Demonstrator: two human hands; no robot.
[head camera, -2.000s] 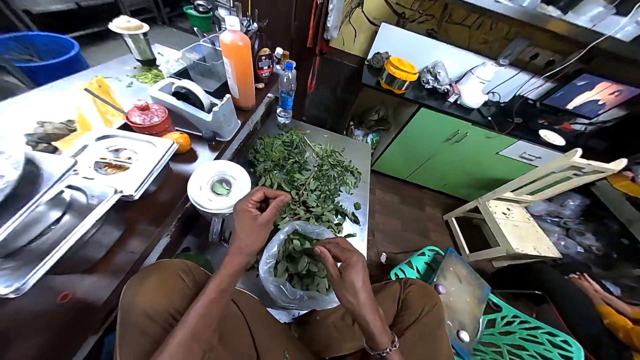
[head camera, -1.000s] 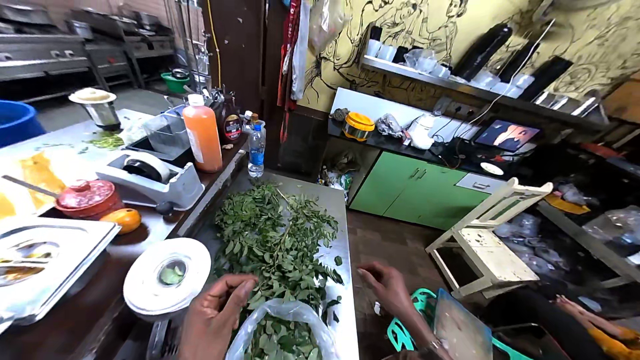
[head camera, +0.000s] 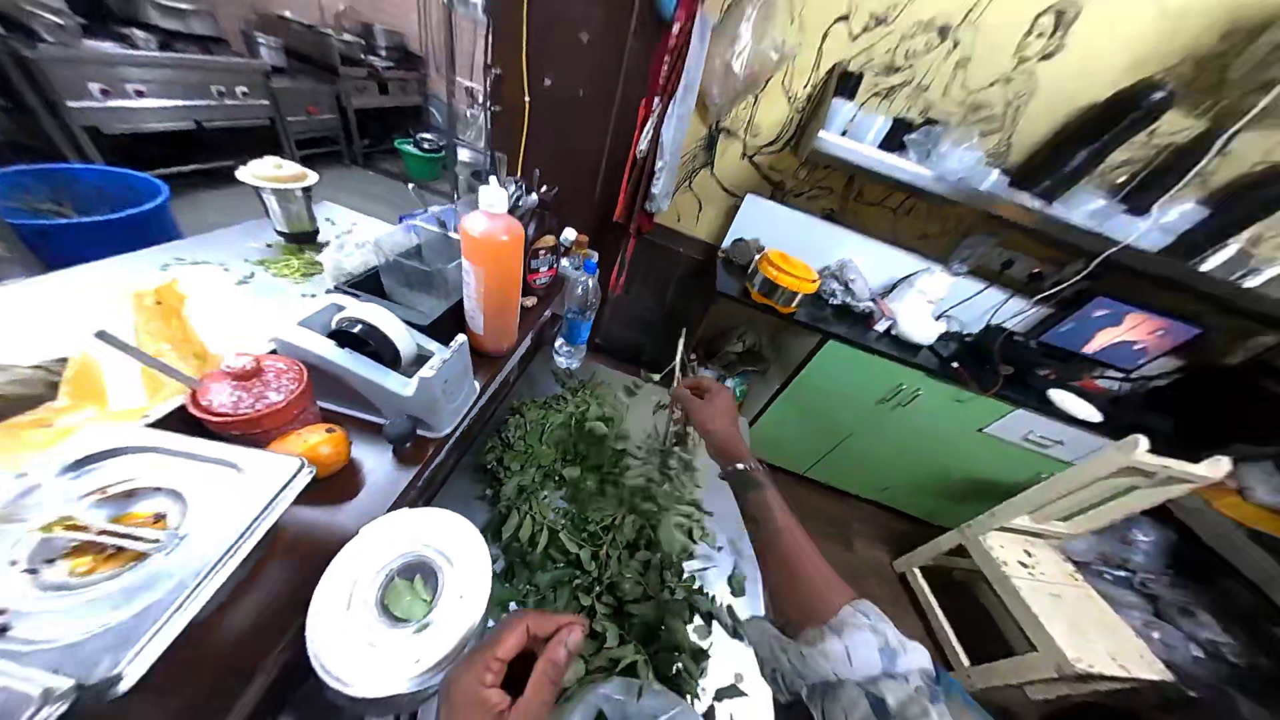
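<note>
A heap of leafy green sprigs (head camera: 590, 500) lies on a metal surface in the middle. My right hand (head camera: 708, 408), at the heap's far right side, grips a stem of a leafy sprig (head camera: 672, 440), whose leaves look blurred. Near the bottom edge is my left hand (head camera: 520, 665), its thumb and forefinger close together; whether anything is between them cannot be told. Beside it the rim of a clear plastic bag (head camera: 630, 700) shows, its contents mostly cut off. A round white lid (head camera: 330, 610) with a green leaf in its centre sits left of the heap.
On the dark counter at left stand a steel tray (head camera: 230, 470), a red lidded pot (head camera: 250, 395), a tape dispenser (head camera: 430, 390) and an orange bottle (head camera: 492, 270). A water bottle (head camera: 577, 320) stands behind the heap. A cream wooden chair (head camera: 1060, 590) is at right.
My right hand has moved from over the bag out to the far side of the heap and has taken hold of a stem. The view has tilted up, leaving the bag mostly out of frame.
</note>
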